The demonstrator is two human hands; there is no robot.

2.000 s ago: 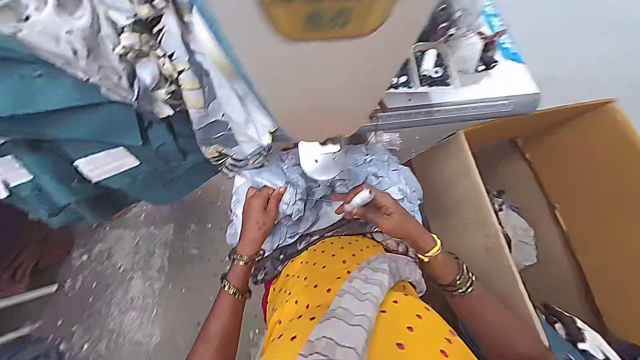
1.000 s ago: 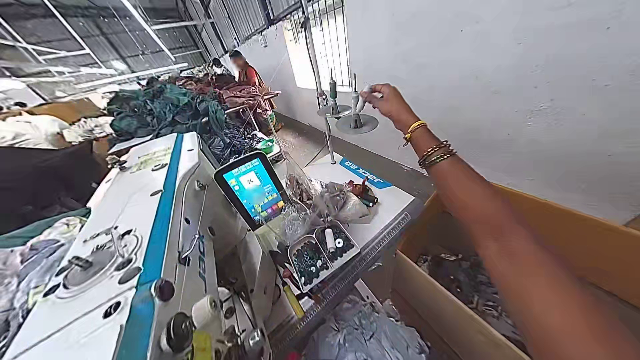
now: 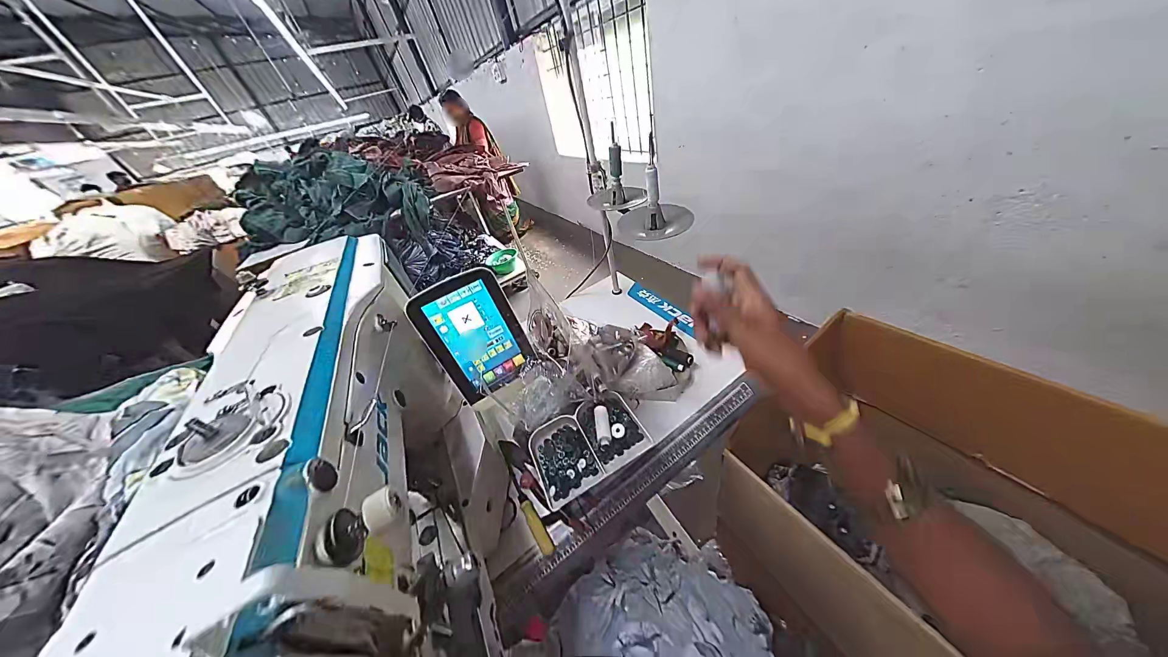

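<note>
My right hand (image 3: 730, 306), blurred, is raised over the right end of the white machine table (image 3: 721, 365), with its fingers curled; whether something is between them cannot be told. Behind it rises a thread stand with a white spool (image 3: 651, 185) and a grey-green spool (image 3: 615, 162) on metal discs. A Jack sewing machine (image 3: 310, 383) fills the left, beside a lit control screen (image 3: 470, 333). A divided tray (image 3: 566, 461) holds dark buttons and a white thread spool (image 3: 602, 426). Pale blue fabric (image 3: 662, 598) lies at the bottom. My left hand is out of view.
A large cardboard box (image 3: 985, 411) with cloth scraps stands at right. Plastic bags (image 3: 630, 360) lie on the table, and a yellow-handled tool (image 3: 537, 527) is near its edge. Piled green garments (image 3: 338, 196) and a person (image 3: 474, 137) are farther back.
The view has swung up from my lap and the fabric. My right hand, at the top of the thread stand one second ago, is now lower and nearer. The white spool now shows on the stand.
</note>
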